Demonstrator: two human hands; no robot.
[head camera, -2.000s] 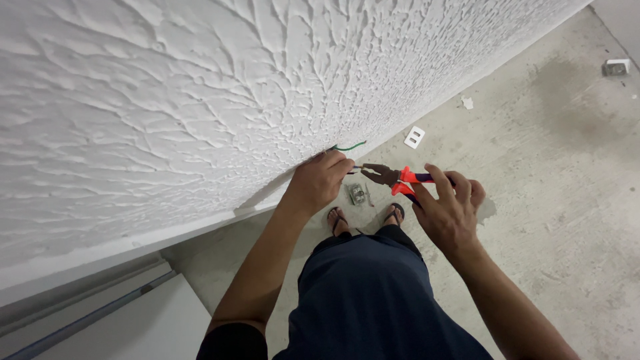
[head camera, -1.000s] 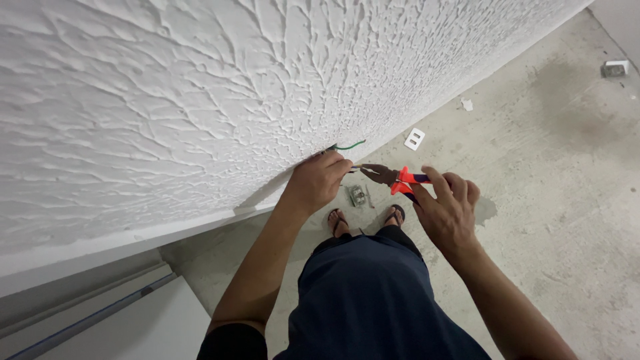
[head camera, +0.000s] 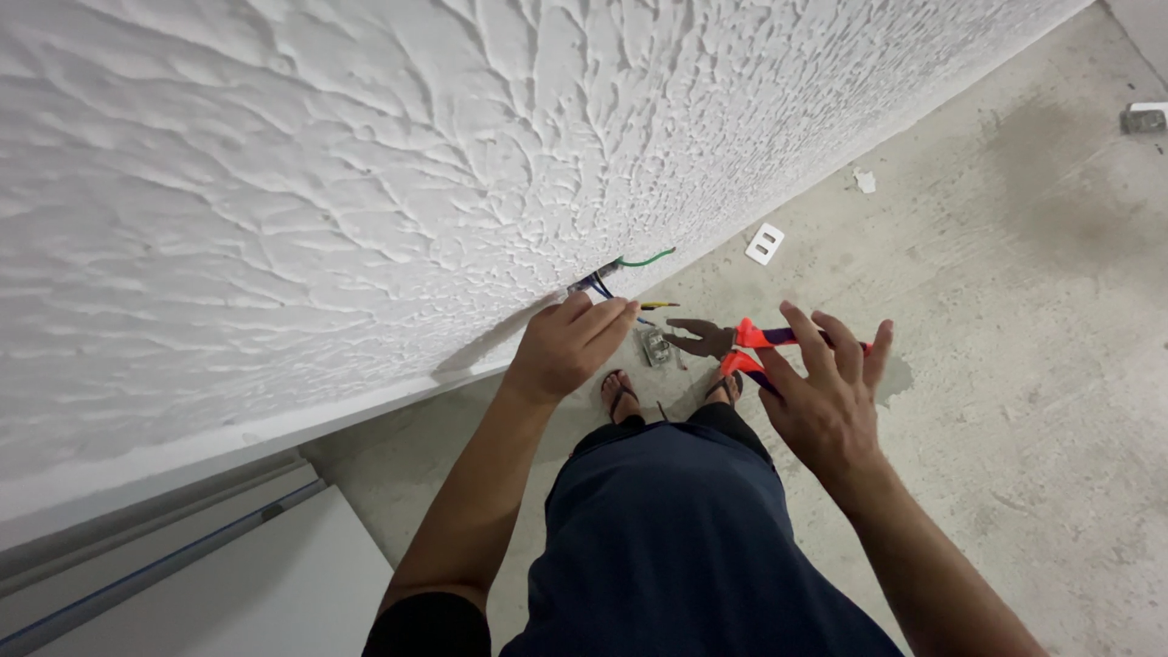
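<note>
My left hand (head camera: 575, 345) pinches electrical wires beside a wall box opening (head camera: 595, 276); a yellow wire end (head camera: 659, 305) and a blue one stick out past the fingertips. A green wire (head camera: 646, 262) curves out of the box above the hand, clear of the fingers. In my right hand (head camera: 826, 392) are combination pliers (head camera: 707, 338) with red and dark purple handles. Their jaws stand apart, pointing left at the wire ends, with nothing visible between them. How the fingers close on the lower handle is partly hidden.
On the concrete floor lie a white outlet cover plate (head camera: 765, 244), a socket module (head camera: 654, 347) near my feet, a white scrap (head camera: 865, 181) and another fitting (head camera: 1144, 119) at far right. The textured wall (head camera: 365, 182) runs along the left. White panels (head camera: 246, 575) lie at lower left.
The plier jaws, earlier by the left fingertips, are now a little apart from them and lower. The yellow and blue wire ends show more plainly past my left hand.
</note>
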